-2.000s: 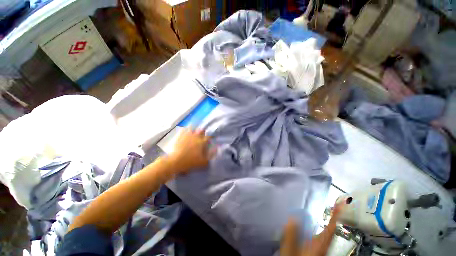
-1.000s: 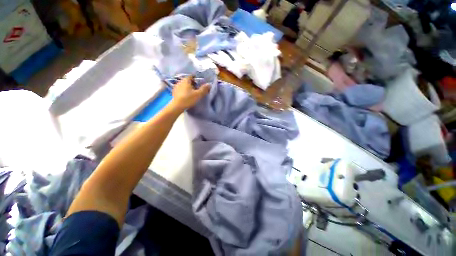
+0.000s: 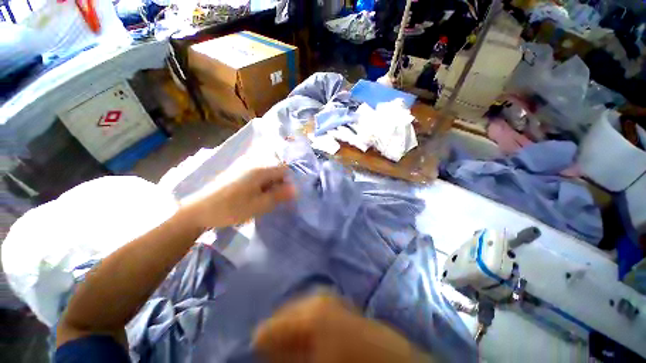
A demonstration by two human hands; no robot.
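A blue-grey garment (image 3: 333, 213) lies crumpled on the white table, left of the sewing machine head (image 3: 482, 259). My left hand (image 3: 258, 195) is at the garment's left side, fingers curled on the cloth and blurred. My right hand (image 3: 319, 330) is at the bottom centre over the near part of the garment, strongly blurred; its fingers are hard to make out. The cloth hangs towards me between the hands. The presser foot area is small and unclear.
White scraps (image 3: 386, 131) lie on a brown board (image 3: 425, 152) behind the garment. More blue-grey cloth (image 3: 531, 184) lies behind the table. A cardboard box (image 3: 244, 71) stands at the back left. A bright white bundle (image 3: 92, 220) is at the left.
My left hand has drawn back towards me from the far cloth. My right hand has come into view over the near cloth. The garment is pulled away from the machine and spread leftward.
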